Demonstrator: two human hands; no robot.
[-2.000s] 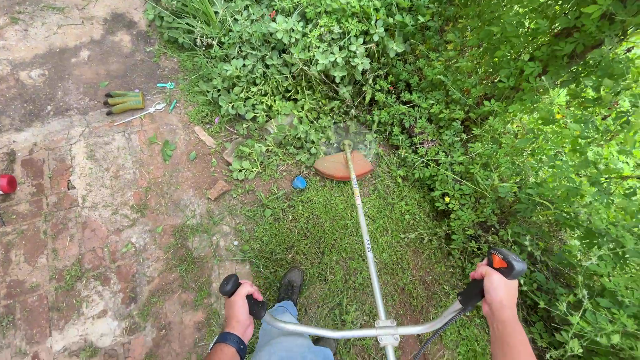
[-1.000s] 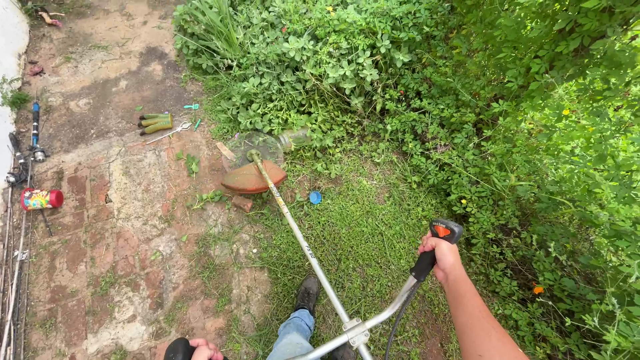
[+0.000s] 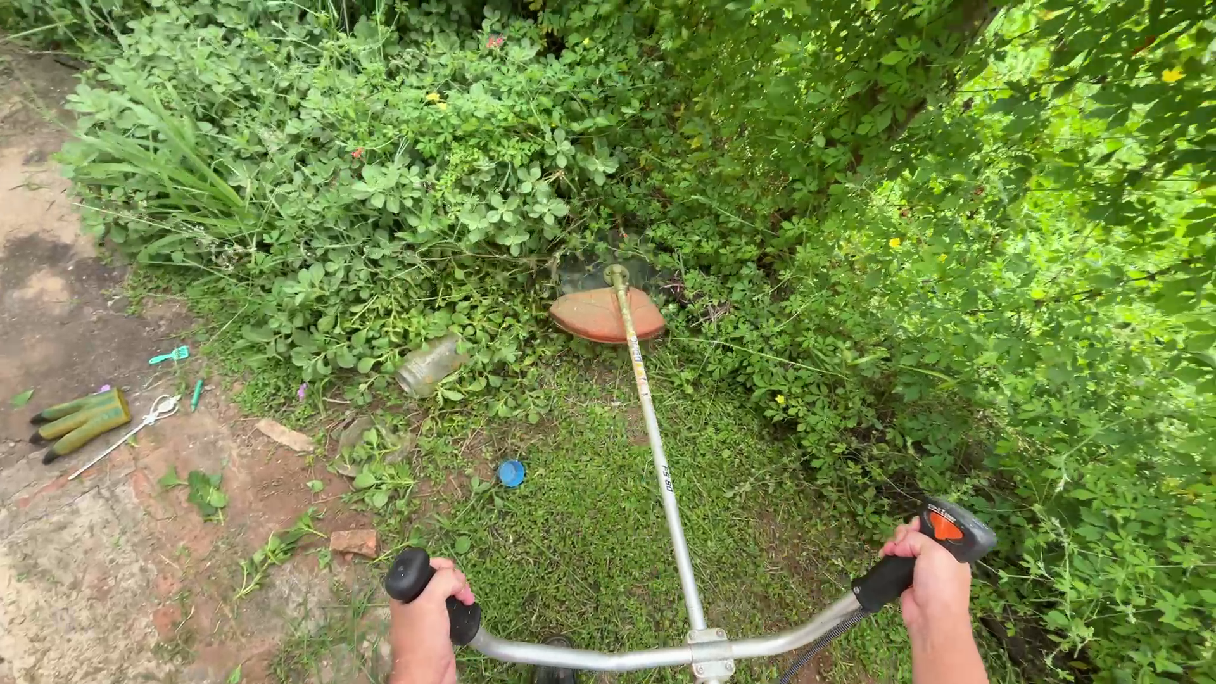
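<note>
My left hand [image 3: 432,598] is closed around the black left grip of a brush cutter's handlebar [image 3: 589,657]. At the lower right, my right hand [image 3: 931,579] holds the throttle grip [image 3: 950,532], which has an orange part. From the bar's middle clamp the metal shaft [image 3: 660,465] runs forward to an orange-red guard [image 3: 608,315]. The guard lies at the edge of the leafy growth; the cutting head beyond it is blurred and partly hidden by leaves.
A clear jar [image 3: 429,366] lies left of the guard, a blue cap [image 3: 511,473] on the short grass. Brick pieces [image 3: 353,542], a green-yellow glove [image 3: 84,423] and a metal tool [image 3: 133,433] lie at left. Dense bushes [image 3: 1045,313] stand at right.
The cutter head has swung right, from beside the brick pieces to the edge of the leafy growth. My left hand is again fully in view. Both hands keep hold of the grips.
</note>
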